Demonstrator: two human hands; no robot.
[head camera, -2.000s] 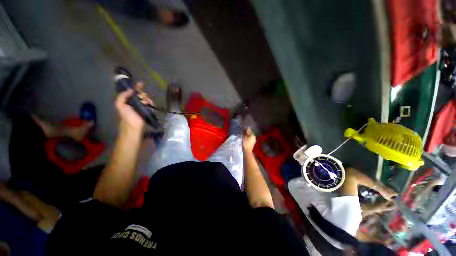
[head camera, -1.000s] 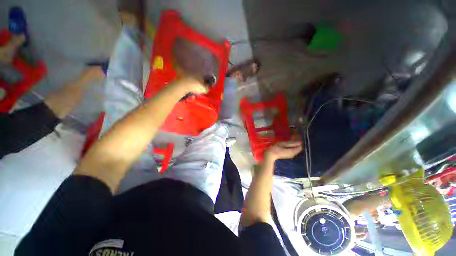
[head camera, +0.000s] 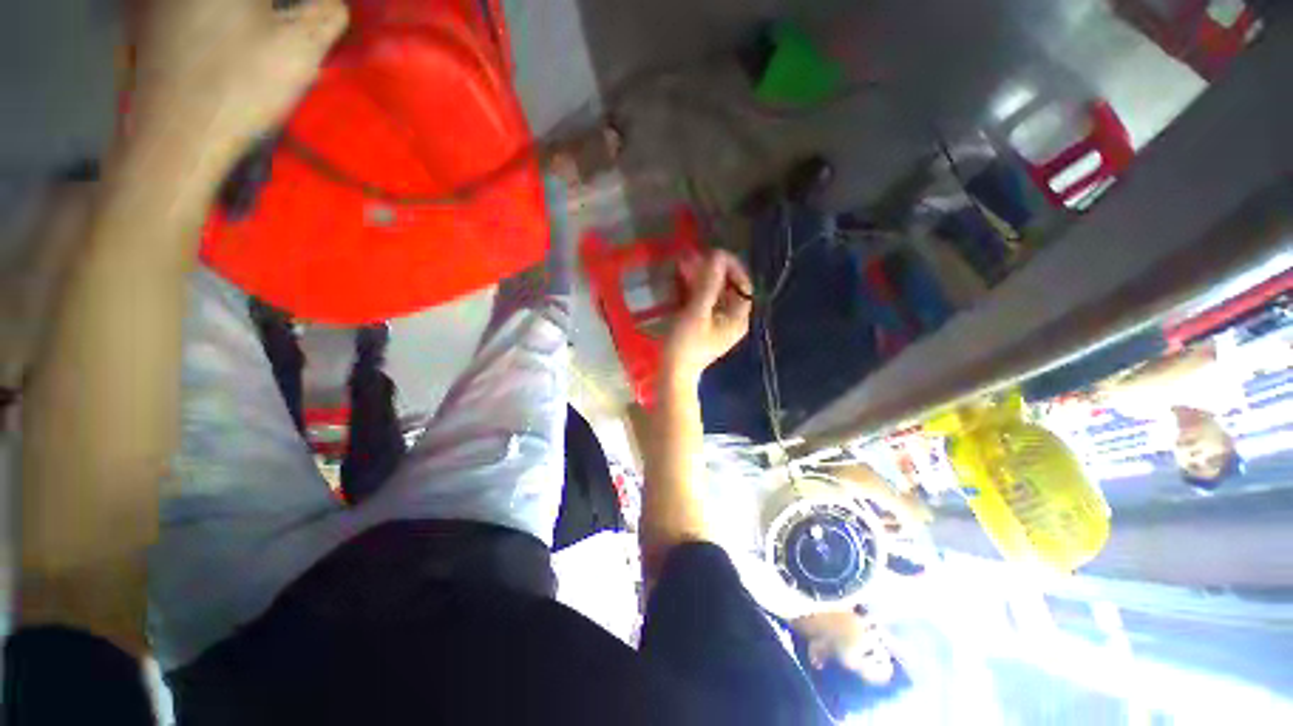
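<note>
My left hand (head camera: 277, 57) is at the top left over a red stool (head camera: 411, 128), its fingers curled and cut by the top edge. It is closed around a black tool (head camera: 248, 177), mostly hidden, whose dark end shows beside the wrist. A dark cord (head camera: 468, 187) loops across the stool. My right hand (head camera: 712, 309) is right of centre with bent fingers, in front of a smaller red stool (head camera: 613, 291). A thin dark thing shows at its fingertips; whether it is held cannot be told.
A white fan (head camera: 823, 550) hangs at the bench edge at lower right, a pale cord (head camera: 770, 369) running up from it. A yellow fan (head camera: 1032, 485) is to its right. A green object (head camera: 797, 65) lies on the floor. Another person's head (head camera: 858, 650) shows below the white fan.
My left hand has moved up and left, and the near red stool looks larger and further left. My right hand has risen from beside the fan, its fingers now bent.
</note>
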